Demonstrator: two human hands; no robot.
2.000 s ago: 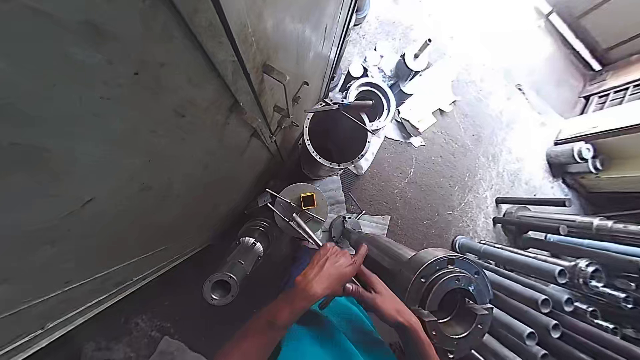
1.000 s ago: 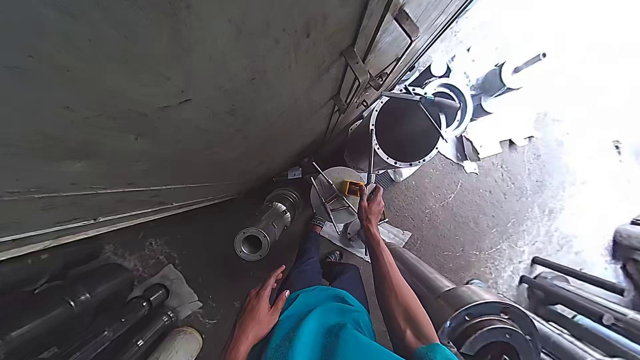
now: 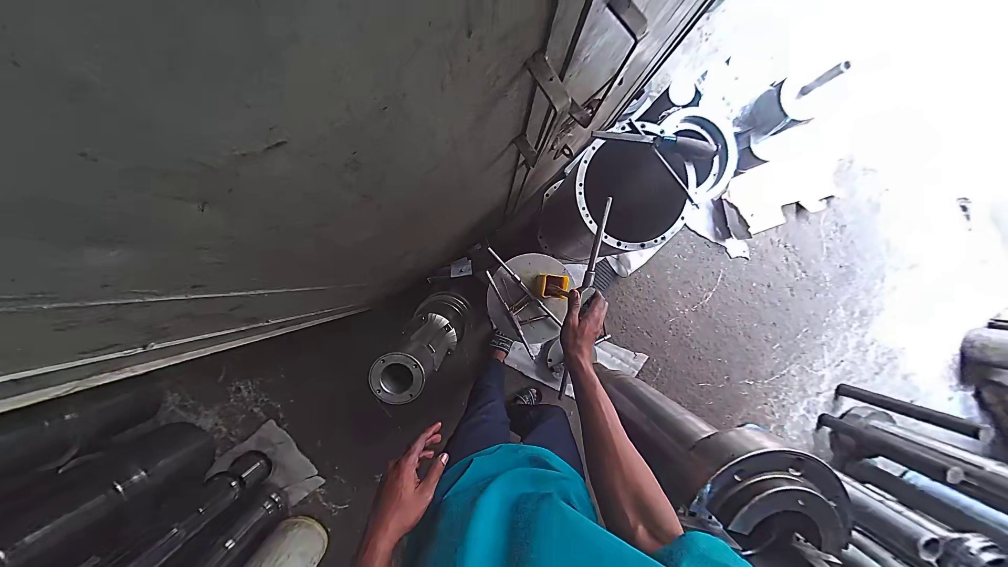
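My right hand (image 3: 583, 324) is closed around a tap wrench with a long metal bar (image 3: 600, 240), held upright in the view beside the round plate (image 3: 526, 272). A yellow square container (image 3: 553, 285) stands on that plate, along with several thin metal rods (image 3: 512, 303). My left hand (image 3: 409, 484) hangs at my left side with its fingers apart and nothing in it. Under my right forearm lies a large flanged steel cylinder (image 3: 669, 417). A smaller flanged metal part (image 3: 413, 354) stands left of my legs.
A tall metal wall (image 3: 260, 157) with latches rises at the left. A wide flanged tube (image 3: 579, 189) stands ahead, with a tool across its rim. Bars and tubes (image 3: 906, 453) lie at the lower right; dark cylinders (image 3: 110, 480) lie at the lower left.
My hands were together by the large cylinder; they have since parted. The right reached forward with the bar and the left dropped to my side. The view has swung.
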